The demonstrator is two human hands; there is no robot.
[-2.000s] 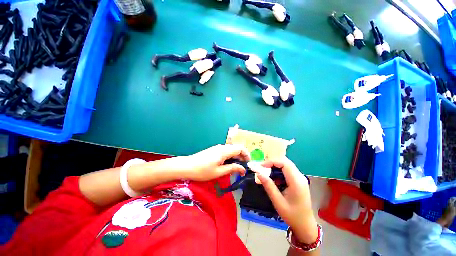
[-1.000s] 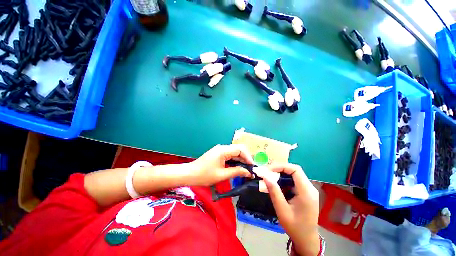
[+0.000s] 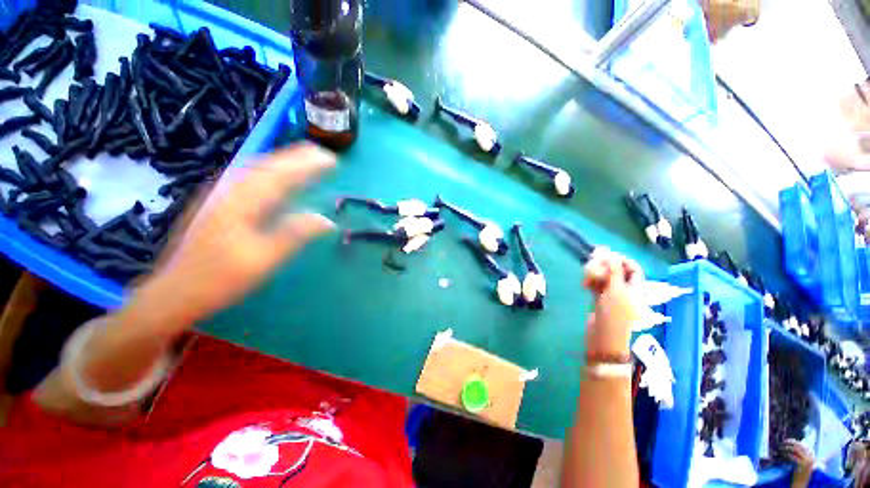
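My right hand [image 3: 615, 286] is over the bench near the right bins, fingers closed on a part-assembled figure [image 3: 575, 240] whose dark legs point up and left. My left hand [image 3: 243, 233] is blurred, fingers spread, beside the inner edge of the large left bin; no thing shows in it. The bin is heaped with black leg pieces [image 3: 143, 105]. Several part-assembled figures [image 3: 489, 235] lie on the green bench between the hands. A green glue cap [image 3: 474, 394] sits on the tan cardboard pad [image 3: 441, 370] at the bench edge.
A brown bottle [image 3: 329, 95] stands beside the left bin. Squeeze glue bottles [image 3: 653, 367] lie by the blue right bin [image 3: 682, 381], partly behind my right hand. More figures [image 3: 542, 174] lie farther back. Another person's hand [image 3: 797, 457] shows at lower right.
My hands have parted from above the bench edge. The right moved forward and right with a figure; the left moved left towards the bin. The view has shifted, showing more of the far side.
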